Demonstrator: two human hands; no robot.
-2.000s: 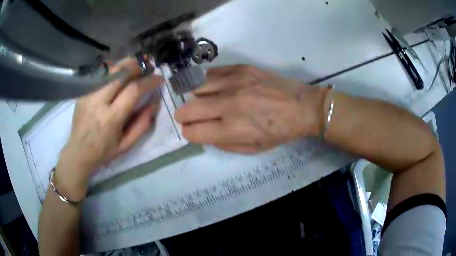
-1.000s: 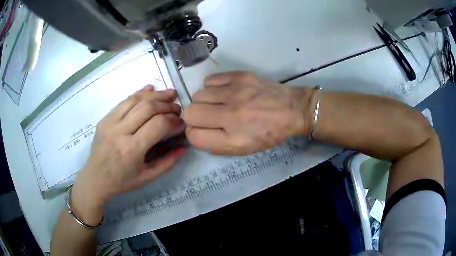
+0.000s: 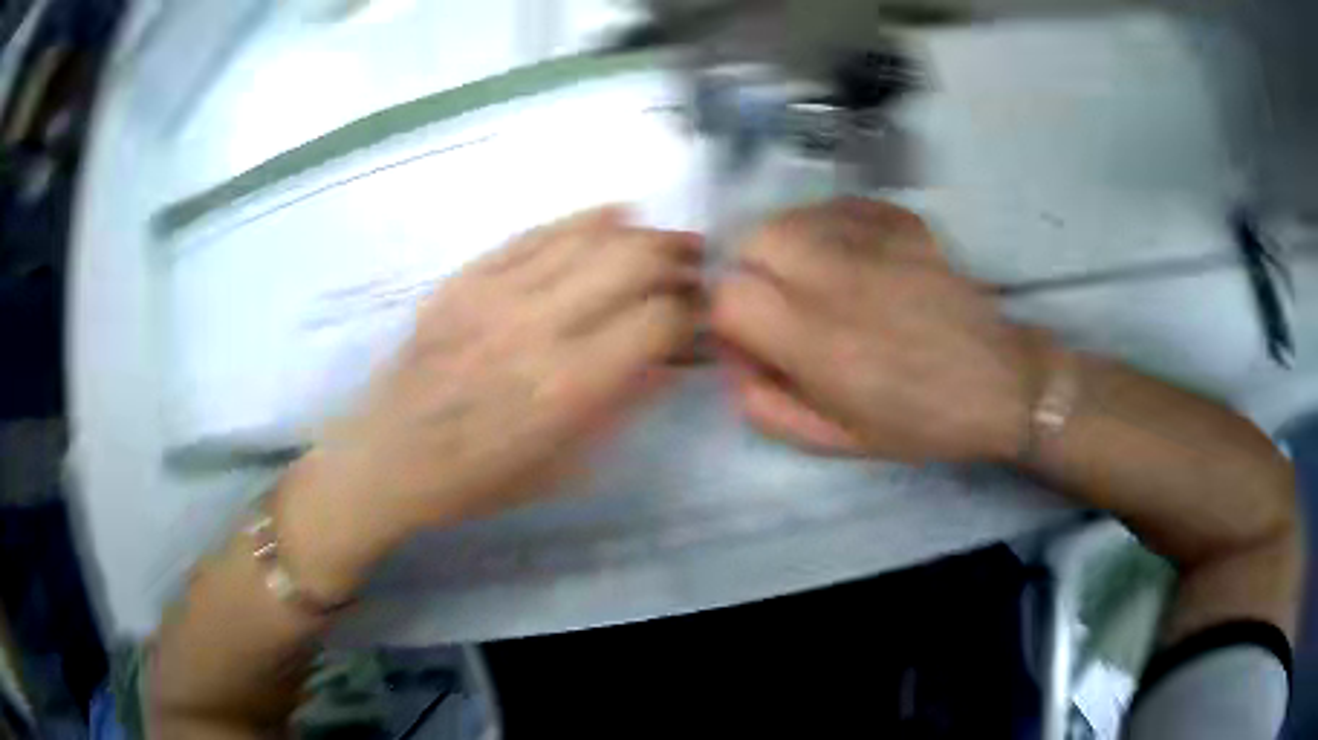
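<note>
The white marked pattern piece (image 3: pixel 347 260) lies on the green fabric panel (image 3: pixel 390 127), which shows as a border along its far edge. My left hand (image 3: pixel 535 347) lies over the near right part of the piece, fingertips at its right end. My right hand (image 3: pixel 867 333) meets it there, its fingers closed on the right edge of the work. The fingertips nearly touch and hide what they grip. The presser foot area (image 3: pixel 817 127) of the sewing machine is just beyond the hands. The picture is blurred.
Black thread snips (image 3: pixel 1266 289) lie at the right of the white table (image 3: pixel 651 557). A right basket (image 3: pixel 1067 636) with green and white pieces stands below the table edge. Another basket with green fabric (image 3: pixel 354 694) is at the lower left.
The view has shifted, so table and machine sit further right in the picture. Both hands stay together at the right end of the work, which now lies more level in the picture.
</note>
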